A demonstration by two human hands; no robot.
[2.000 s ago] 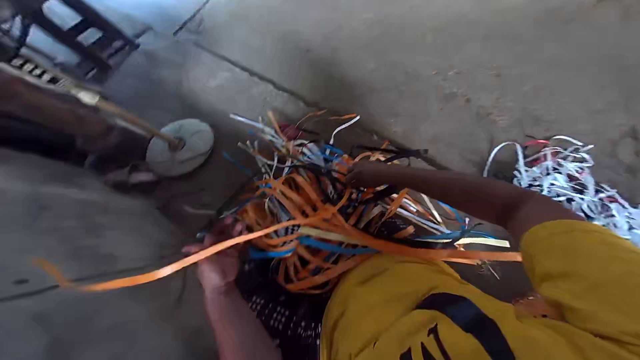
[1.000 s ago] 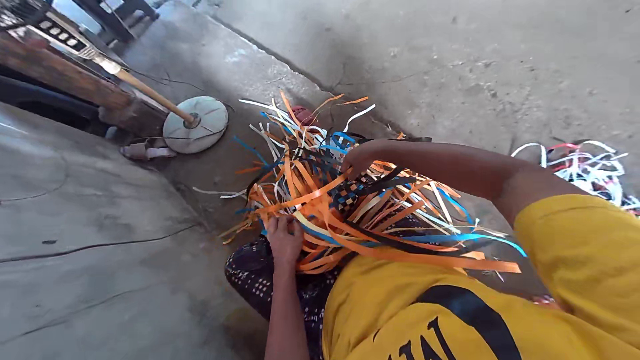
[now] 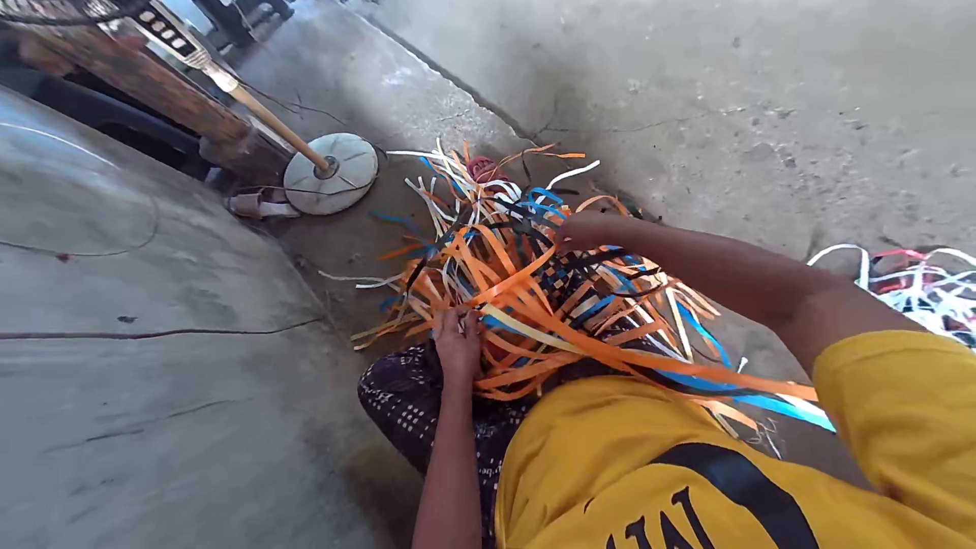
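Note:
A tangled spread of flat plastic strips (image 3: pixel 518 282) in orange, white, blue, black and cream lies over my lap. At its middle a woven checkered patch (image 3: pixel 560 278) shows in black, orange and blue. My left hand (image 3: pixel 457 329) is at the near left side of the strips, its fingers bent around an orange strip (image 3: pixel 507 286) that runs up toward the right hand. My right hand (image 3: pixel 577 231) rests on the upper part of the weave; its fingertips are partly hidden among black and blue strips. Longer orange and blue strips trail right across my yellow shirt.
A stand fan's round base (image 3: pixel 332 174) with its pole stands at upper left, beside a sandal (image 3: pixel 263 206). A grey wall (image 3: pixel 152 343) with a cable rises at left. A pile of white and red strips (image 3: pixel 926 293) lies on the concrete floor (image 3: pixel 724 99) at right.
My left hand has moved in from the far left, where a long orange strip stretched out past it, to the strips near the weave. My right hand stays at the weave. The view has shifted.

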